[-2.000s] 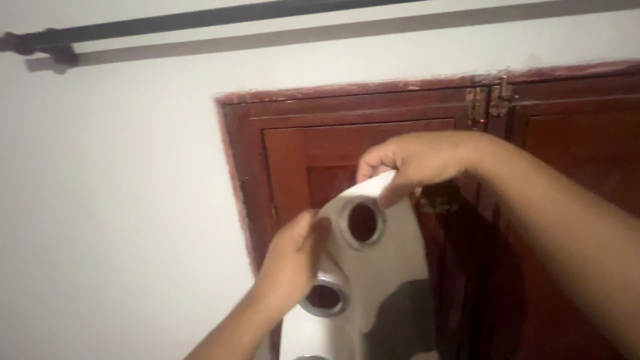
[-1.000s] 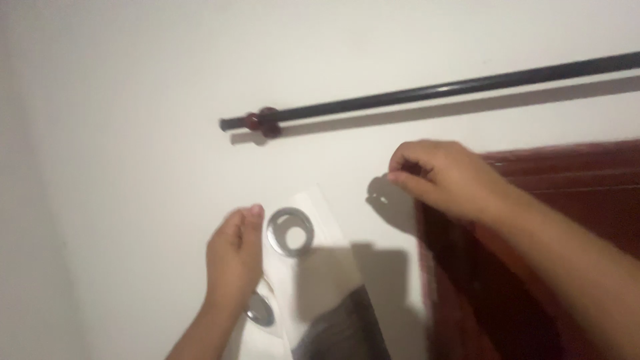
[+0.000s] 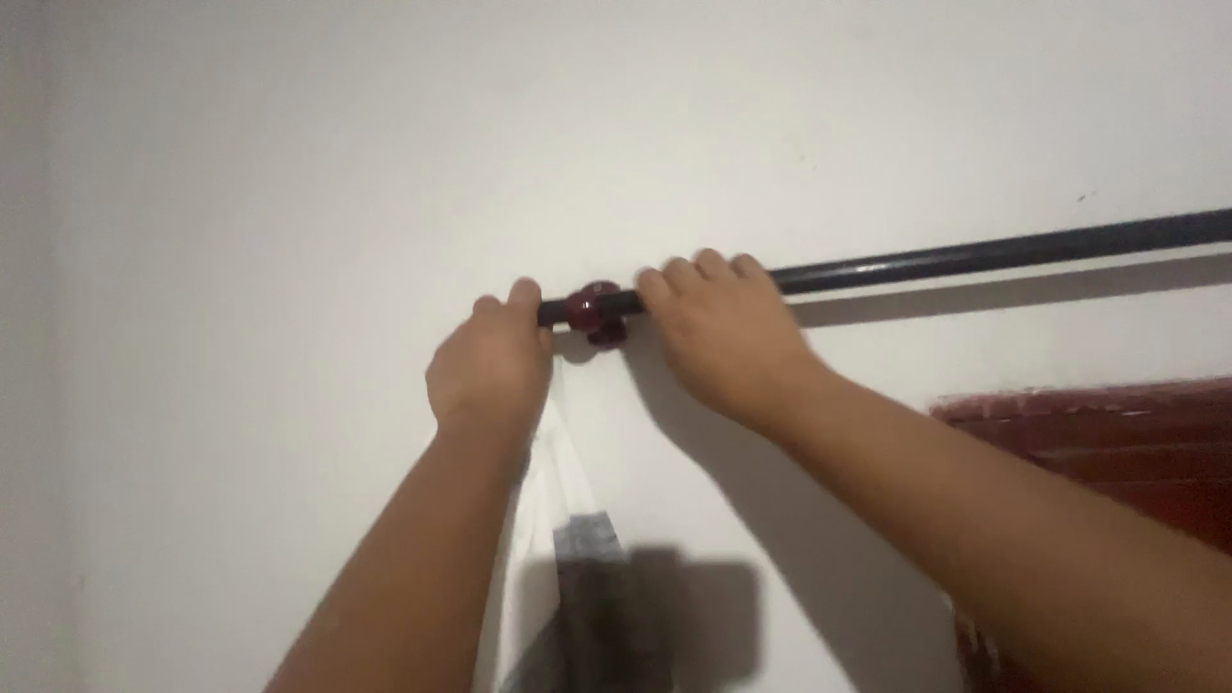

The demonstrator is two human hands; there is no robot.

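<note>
A dark curtain rod (image 3: 962, 258) runs across the wall, with a dark red bracket (image 3: 599, 313) near its left end. My right hand (image 3: 727, 332) is closed over the rod just right of the bracket. At the rod's left end is my left hand (image 3: 493, 356), its fingers bent around the end and the curtain's top. From there the white and grey curtain (image 3: 568, 481) hangs down, partly behind my left forearm. Its metal eyelets are hidden, so I cannot tell whether one is around the rod.
The pale wall (image 3: 289, 192) fills most of the view. A dark red wooden frame (image 3: 1088, 433) stands at the lower right, partly behind my right forearm. Shadows of my arm and head fall on the wall and the curtain.
My left hand has risen with the curtain to the rod's end. My right hand, off the rod a second ago, now grips it. The view has shifted up and left.
</note>
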